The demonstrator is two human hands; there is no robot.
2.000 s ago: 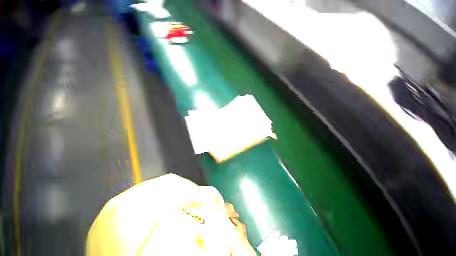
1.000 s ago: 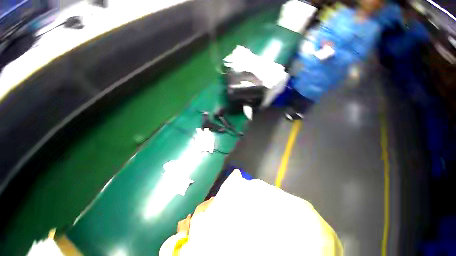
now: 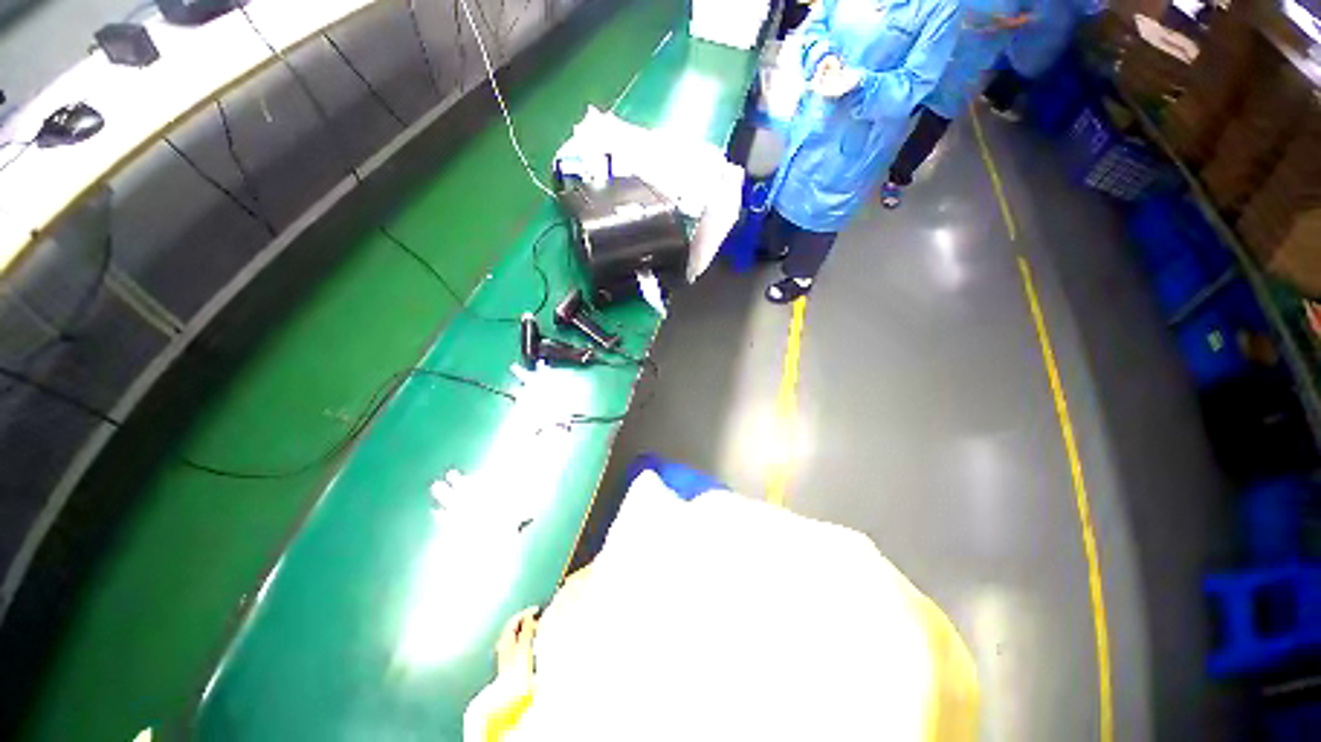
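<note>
A small part of a hand, seemingly my right hand [image 3: 517,635], shows at the bench's near edge beside my glare-whitened yellow smock. Its fingers are mostly hidden, and I cannot tell whether it holds anything. My left hand is not in view. White glove shapes [image 3: 451,490] lie flat on the green bench [image 3: 326,580], partly lost in glare. Two black pistol-shaped scanners [image 3: 556,348] lie beyond them with cables. A bulky black printer [image 3: 627,239] stands farther along, with white papers [image 3: 703,181] around it.
A white shelf [image 3: 174,102] runs at upper left with a dark mouse [image 3: 70,125] and black boxes; cables hang below. People in blue smocks [image 3: 855,131] stand on the grey floor beyond the printer. A blue stool [image 3: 678,476] shows under the bench edge. Blue crates and cartons line the right.
The view has swung from the paper stack's side to the printer's side, and the stack has nearly left the picture. The visible hand part now shows lower at the bench edge.
</note>
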